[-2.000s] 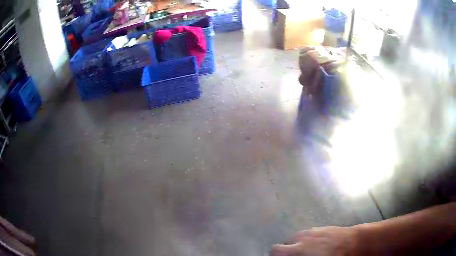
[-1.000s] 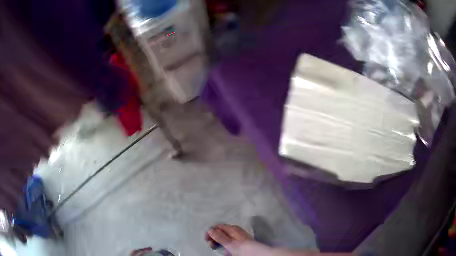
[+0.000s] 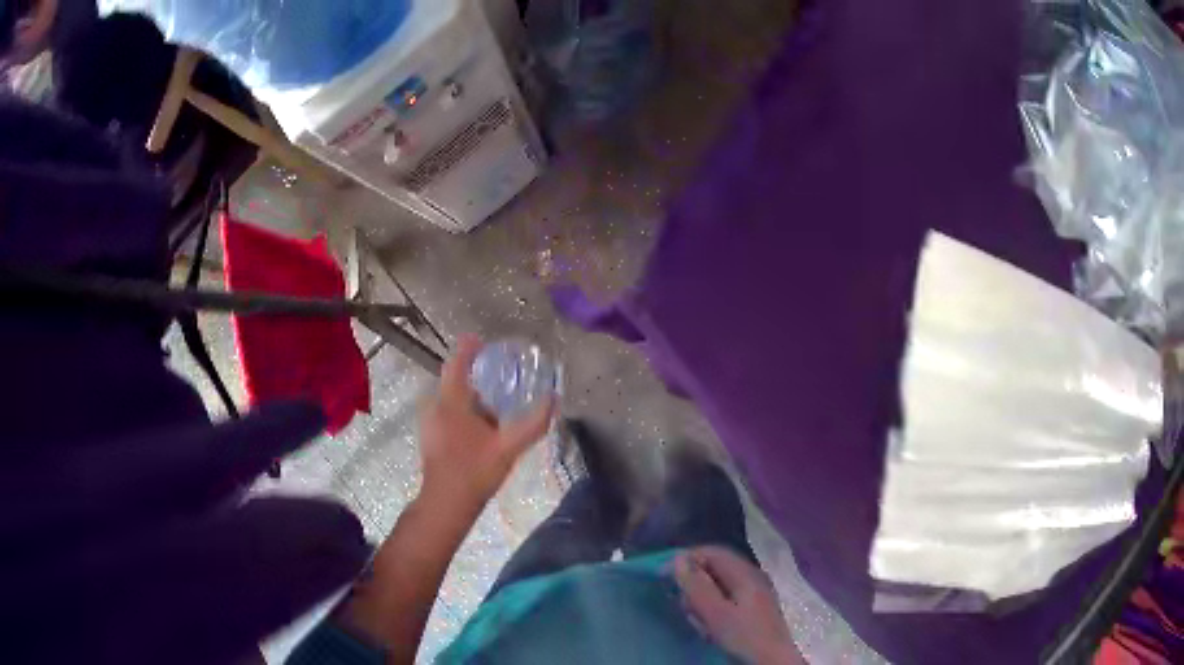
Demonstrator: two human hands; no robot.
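My left hand [image 3: 470, 435] is shut around a clear, round plastic bottle [image 3: 514, 379], seen from its end, over the floor left of the purple table. The hand hides part of its side. My right hand [image 3: 734, 604] is low in front of my teal top, with its fingers partly curled. No object shows in it, but its palm is hidden.
A water dispenser [image 3: 481, 163] stands at upper left, beside a red cloth [image 3: 292, 325] and wooden legs. Dark purple garments fill the left. The purple-covered table [image 3: 779, 325] carries flat garment bags [image 3: 1013, 442] and crumpled film [image 3: 1117, 156].
The view has swung from the open floor with blue crates to the table and dispenser. My left hand has come up into view with the bottle. My right hand is now against my top.
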